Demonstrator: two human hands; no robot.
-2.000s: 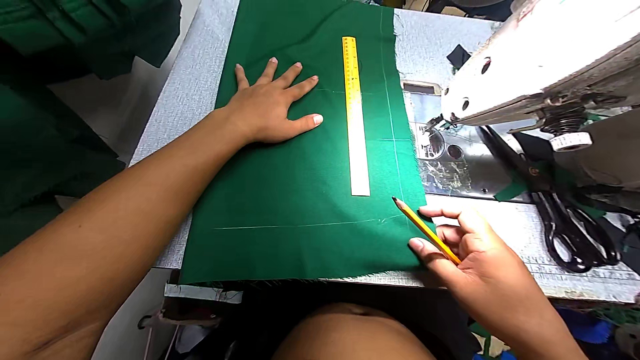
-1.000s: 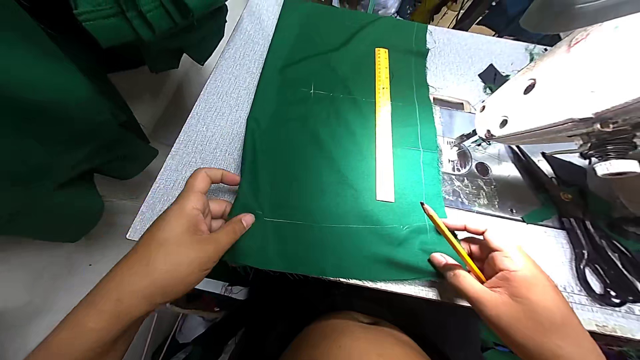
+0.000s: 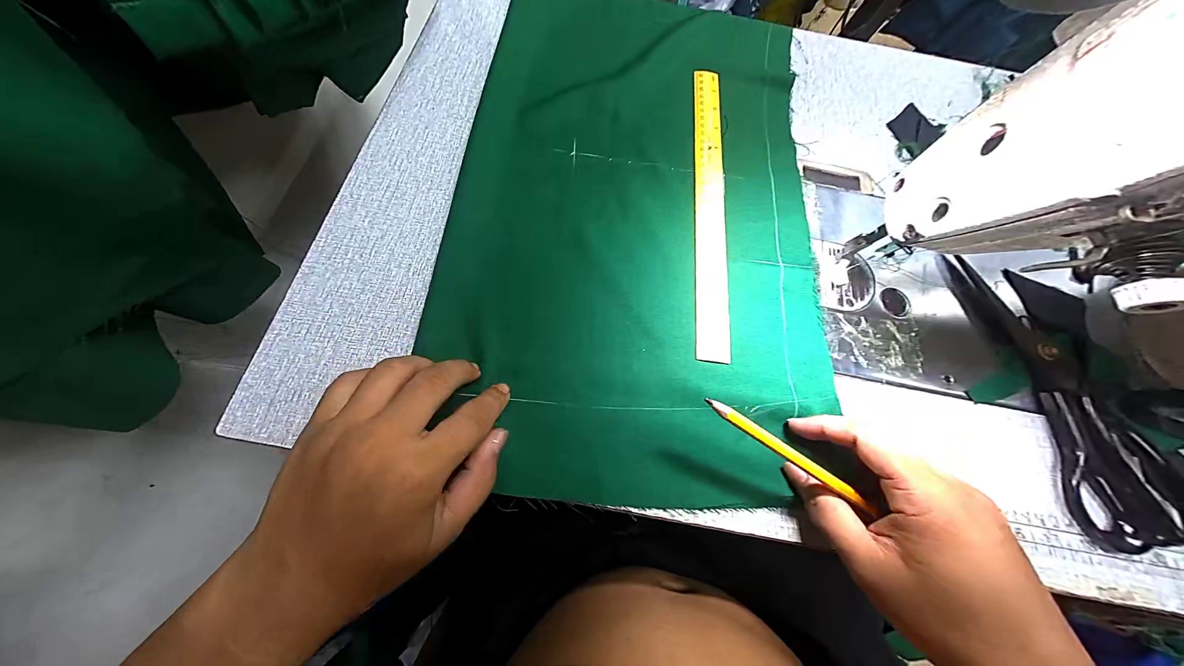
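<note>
Green fabric [image 3: 592, 277] with thin white chalk-like lines and a small cross lies on the grey table. My left hand [image 3: 388, 453] rests on its lower left corner, fingers bent and close together, holding nothing that shows. A yellow pencil [image 3: 786, 451] lies in my right hand [image 3: 906, 527], between thumb and palm, at the fabric's lower right corner. The dark tip of the pencil points up and left, close to the bottom line. A ruler [image 3: 710, 222], yellow at its far end and pale from glare at its near end, lies lengthwise on the fabric's right half, touched by neither hand.
A white sewing machine head [image 3: 1045, 139] stands at the right over its metal plate [image 3: 879, 342]. Black-handled scissors [image 3: 1064, 388] lie beside it. A dark fabric scrap [image 3: 914, 128] is behind. More green cloth [image 3: 83, 213] hangs at the left, beyond the grey table edge [image 3: 324, 305].
My left hand has moved from lying spread on the upper fabric to the lower left corner, and now sits further onto the cloth. The pencil has stayed in my right hand.
</note>
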